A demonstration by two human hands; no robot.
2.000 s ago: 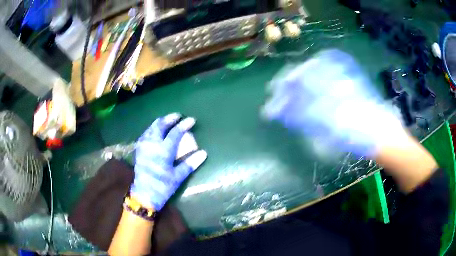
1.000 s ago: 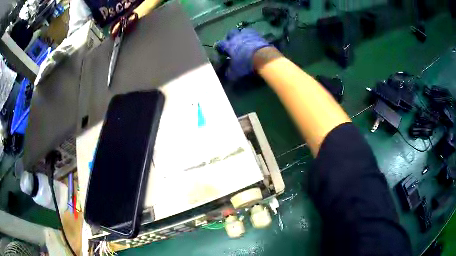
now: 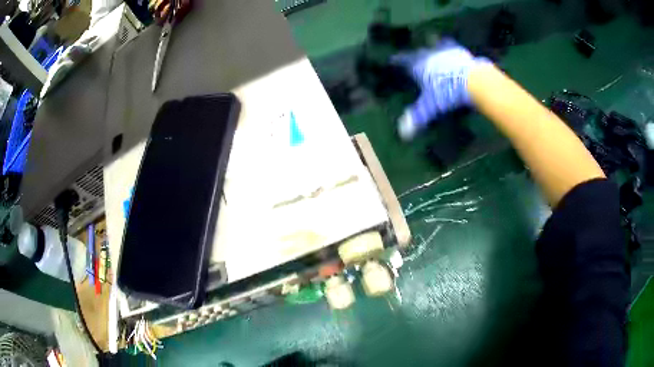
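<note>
My right hand (image 3: 441,82), in a blue-white striped glove, is stretched out over the dark green bench beyond the right side of the test instrument. Its thumb and fingers are spread, and nothing is clearly held between them. The fingertips are blurred against black power adapters (image 3: 387,54) at the back. More black adapters with thin cables (image 3: 579,115) lie at the right. My left hand is out of the picture.
The test instrument (image 3: 323,172) stands at centre-left, with a black smartphone (image 3: 179,201) and scissors (image 3: 163,54) on top. Cream knobs (image 3: 340,292) stick out at its front. A white bottle (image 3: 54,247) and pens (image 3: 93,258) are at the left.
The view has swung from the bench mat to the instrument top, and my left hand has left it. Since the last earlier frame my right hand has moved right and its thumb has spread.
</note>
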